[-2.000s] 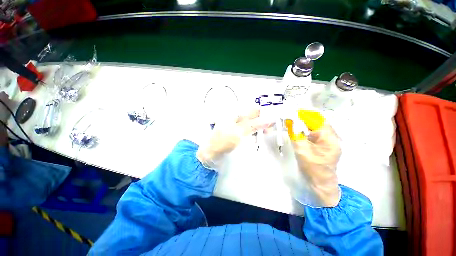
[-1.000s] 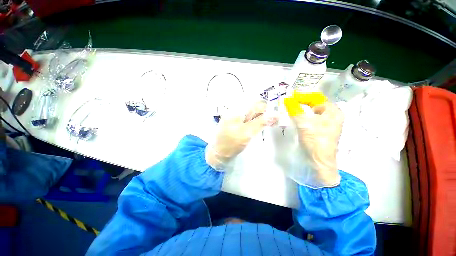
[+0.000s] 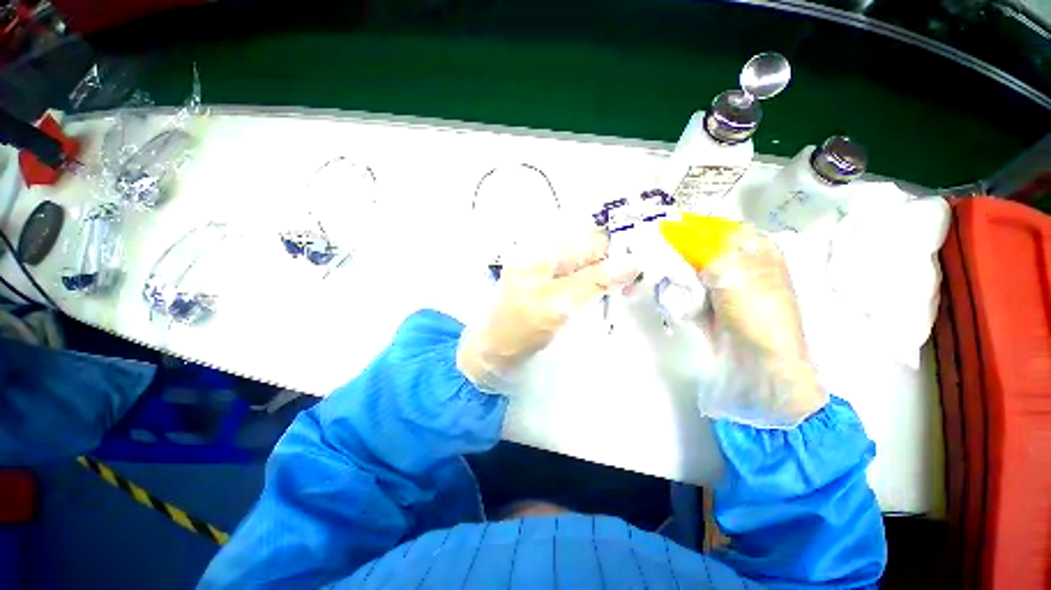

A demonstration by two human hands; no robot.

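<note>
My left hand, in a thin translucent glove, holds a small unit by its lower left part. The unit has a dark, shiny bar along its top and thin pale pieces pointing down. My right hand, with orange-yellow finger cots, is at the unit's right side with a white wipe under its fingers. The glare hides the exact finger contact. A looped unit lies just left of my hands, its lower part partly behind my left hand.
Two whitish bottles stand behind my right hand, one with its lid raised, one closed. A white wipe pile and red-orange tray are at right. More looped units, bagged units and a black disc lie left.
The view has shifted, so the bottles sit higher and further right than at first. My right fingers have turned around the unit's right side, and the white wipe now shows lower, below them.
</note>
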